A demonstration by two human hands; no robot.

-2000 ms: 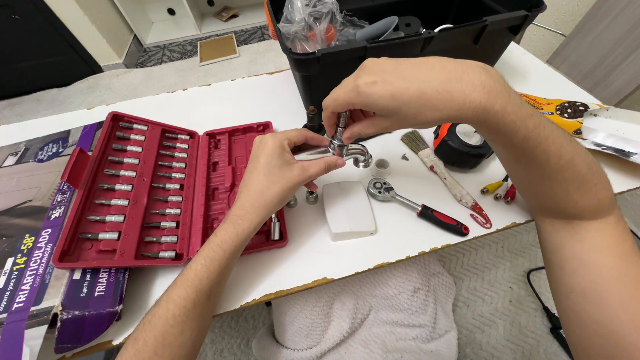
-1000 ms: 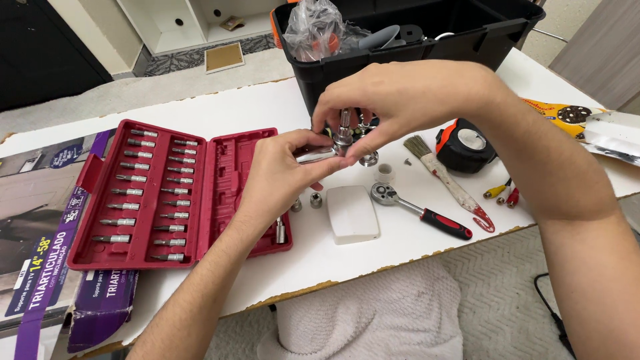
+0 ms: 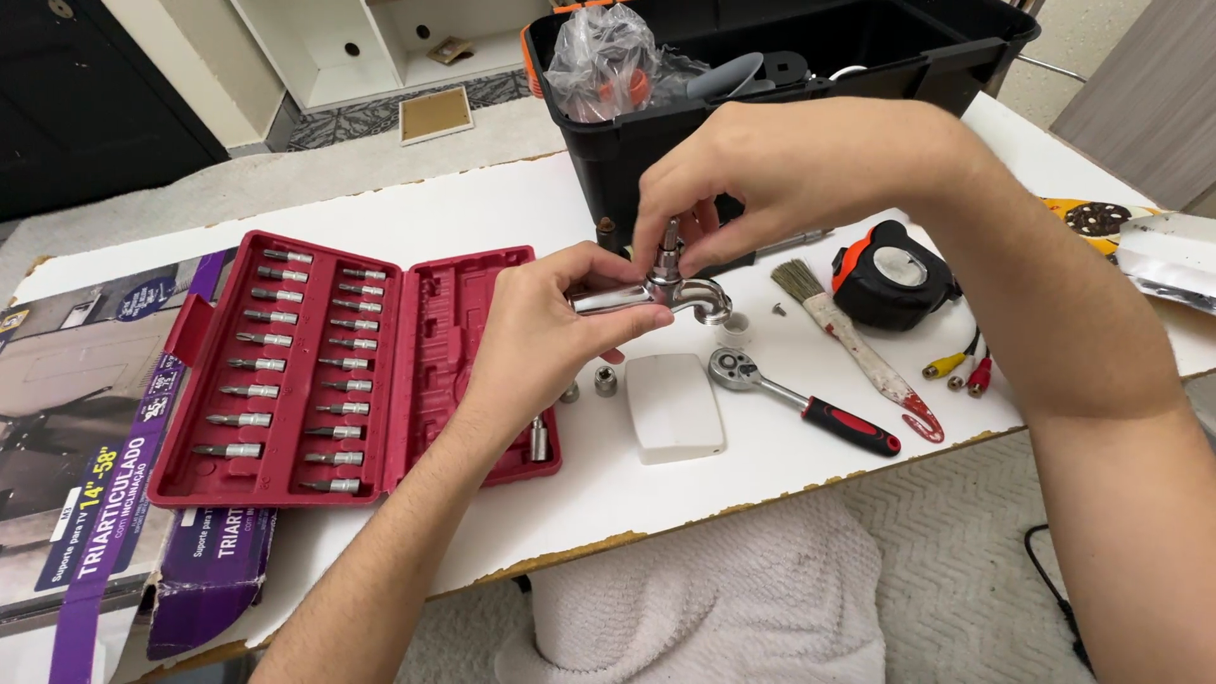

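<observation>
My left hand [image 3: 560, 304] grips the body of a chrome faucet [image 3: 703, 298], its curved spout pointing right. Fingertips of my right hand [image 3: 703, 209] pinch the upright metal stem [image 3: 668, 255] at the faucet's top. Below the faucet lie a white plastic box [image 3: 674, 408], small sockets [image 3: 605, 381] and a translucent white ring [image 3: 733, 330]. A ratchet wrench [image 3: 803, 404] with a black and red handle rests right of the box. Left of my left hand, a red socket case [image 3: 323, 370] lies unfolded with rows of bits.
A black toolbox [image 3: 608, 161] stands behind my hands. To the right lie a paintbrush [image 3: 855, 351], a small screw [image 3: 779, 310], a tape measure [image 3: 895, 275] and RCA plugs [image 3: 959, 369]. Printed cardboard boxes [image 3: 214, 589] sit at the left, beside and under the case. The white tabletop's front edge [image 3: 608, 543] is chipped.
Both hands stay at the faucet. The fingers of my right hand have shifted around its top, and the spout shows more plainly than one second ago.
</observation>
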